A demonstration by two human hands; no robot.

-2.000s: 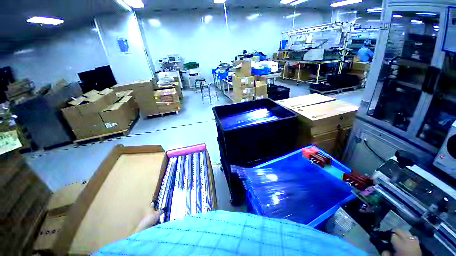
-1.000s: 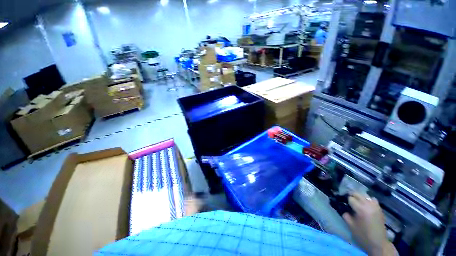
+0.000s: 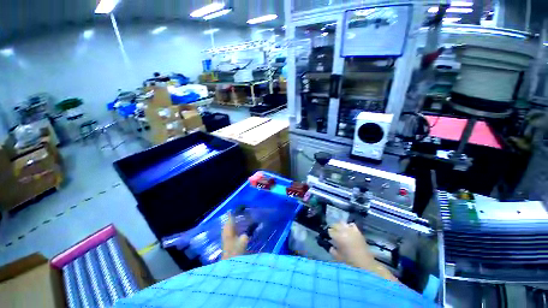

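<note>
My left hand (image 3: 233, 237) is over the near part of the blue bin (image 3: 273, 231), blurred, with its fingers raised; whether it holds anything cannot be told. Clear wrinkled film (image 3: 207, 240) lies in the bin beside it. My right hand (image 3: 348, 239) is at a small dark part on the near side of the machine, in front of the tube track (image 3: 375, 210); its grip is unclear. The red tube holders (image 3: 296, 190) sit at the bin's far edge. The control panel (image 3: 366, 178) is behind the track.
A black tote (image 3: 180, 186) with blue shiny contents stands left of the bin. The carton of tubes (image 3: 99, 274) is at the lower left. The tube rack (image 3: 499, 240) is at the right. A white fan-like unit (image 3: 371, 137) and a glazed machine stand behind the panel.
The view has swung right, bringing the tube rack into sight. My left hand has moved from the carton of tubes to over the blue bin. My right hand remains at the machine's near side.
</note>
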